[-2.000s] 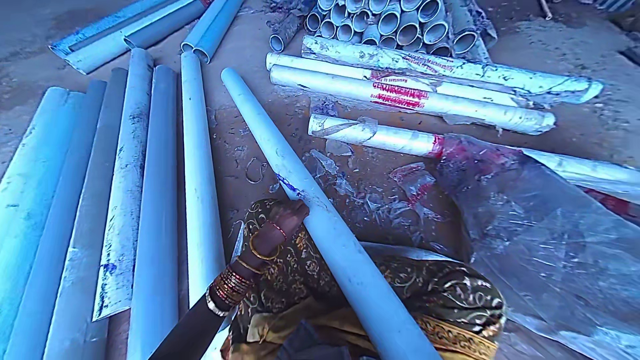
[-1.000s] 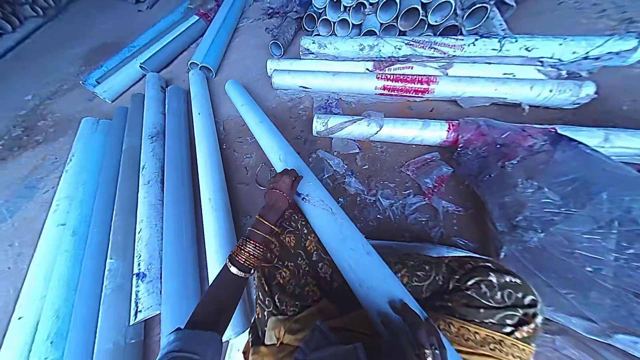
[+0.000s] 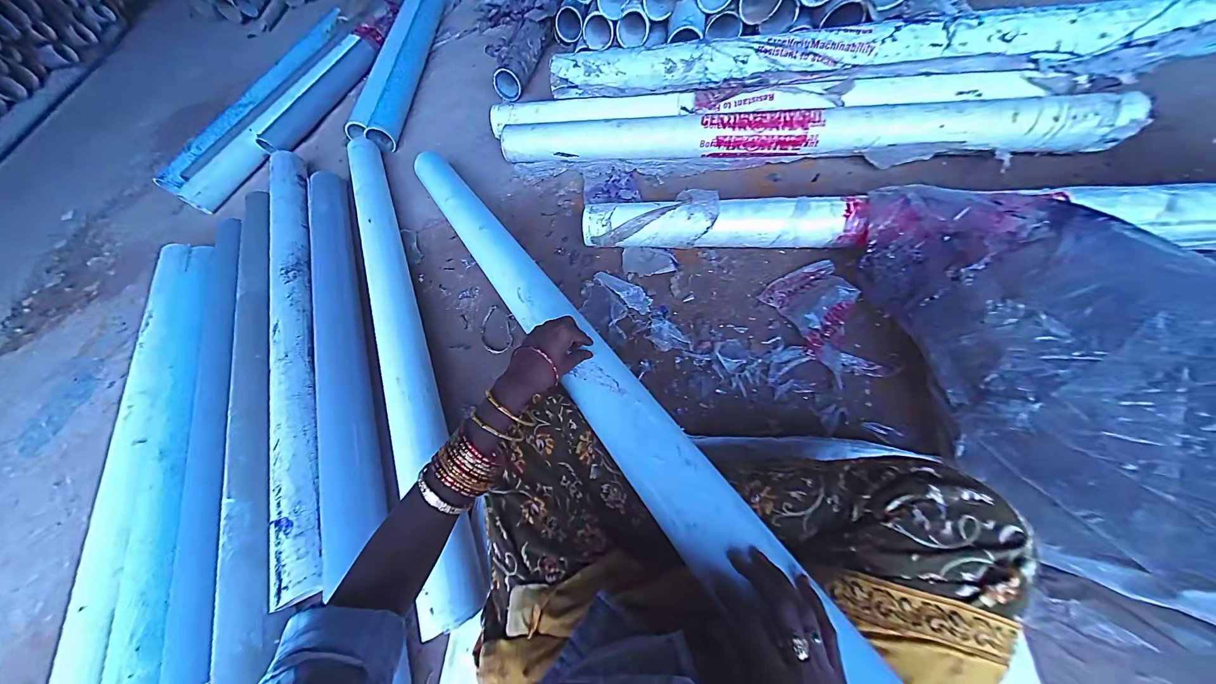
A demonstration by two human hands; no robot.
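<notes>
A long pale blue pipe [image 3: 646, 437] lies diagonally across my lap, its far end tilted up and to the left over the ground. My left hand [image 3: 553, 356], with bangles on the wrist, rests on the pipe's upper part, fingers curled; whether it pinches something small there I cannot tell. Lower down, my right hand [image 3: 784, 617] lies over the near part of the pipe with fingers spread; a ring shows on it. A faint dark smudge marks the pipe beside my left hand.
Several pipes [image 3: 347, 380] lie side by side at the left. Wrapped pipes [image 3: 665, 133] bearing red print lie at the upper right, below a stack of pipes [image 3: 632, 27]. A clear plastic sheet [image 3: 1073, 380] covers the right side. Plastic scraps [image 3: 731, 361] litter the ground ahead.
Two seconds ago only my left hand showed on the pipe; my right hand has since come into view on its near part. The blue mark by my left hand now looks fainter.
</notes>
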